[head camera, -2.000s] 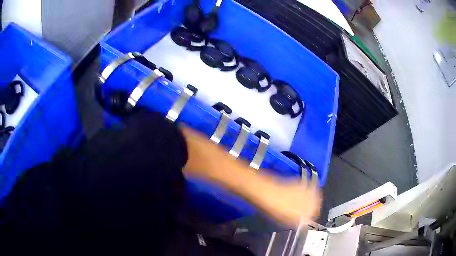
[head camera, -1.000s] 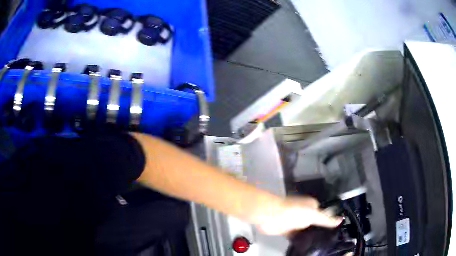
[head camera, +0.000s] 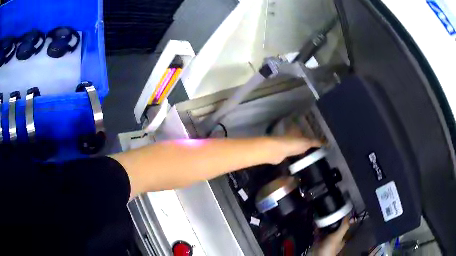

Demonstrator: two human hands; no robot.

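The black test fixture with white rings (head camera: 327,185) lies inside the open off-white test box (head camera: 212,220). My left hand (head camera: 295,147) reaches in from the left, blurred, its fingers at the fixture's upper white-ringed end. My right hand (head camera: 334,241) is at the lower end, partly hidden and cut off by the bottom edge. I cannot tell whether either hand grips a headset or the fixture. A black cylinder with a tan and white ring (head camera: 275,196) sits beside it.
The raised lid (head camera: 400,65) curves along the right, with a black module (head camera: 367,165) below it. A light-curtain bar (head camera: 162,82) stands at the box corner. A red button (head camera: 182,248) is on the front panel. A blue tote (head camera: 55,107) with headphones (head camera: 62,42) is at upper left.
The view has swung from the blue tote to the test box. My left hand has moved from over the tote rim into the box, and my right hand now shows at the fixture's lower end.
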